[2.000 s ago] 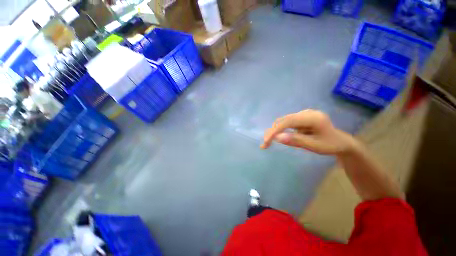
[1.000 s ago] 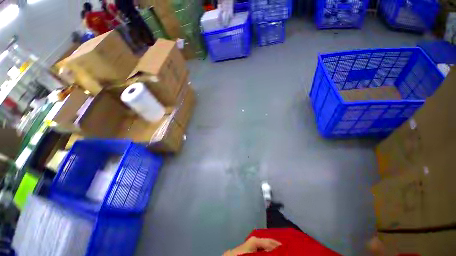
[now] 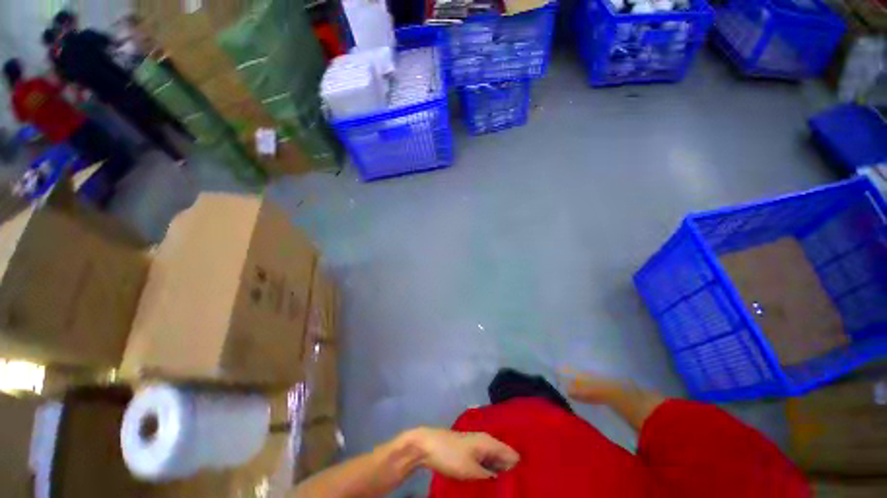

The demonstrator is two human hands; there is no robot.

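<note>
My left hand [image 3: 469, 453] is at the bottom centre in front of the red shirt, fingers loosely curled, with nothing seen in it. My right hand [image 3: 601, 391] is blurred, reaching forward right of the dark shoe, fingers loosely extended and seemingly empty. Neither hand touches a carton or crate. A white air cushion film roll [image 3: 195, 432] with a brown core lies on its side among cartons at the lower left. A closed-looking brown carton [image 3: 219, 292] stands behind it. A large blue plastic crate [image 3: 715, 302] at the right has brown cardboard on its bottom.
Blue crates with white items [image 3: 399, 141] stand at the back, with more crates [image 3: 642, 44] to their right. Tall green-wrapped stacks [image 3: 277, 78] stand at the back left. People [image 3: 107, 73] are beyond them. A carton edge [image 3: 841, 428] shows at the lower right. The grey floor [image 3: 486, 243] runs between.
The view has moved forward and turned left. The film roll and cartons now sit lower left, and the blue crate is nearer at the right. Both forearms now show more fully.
</note>
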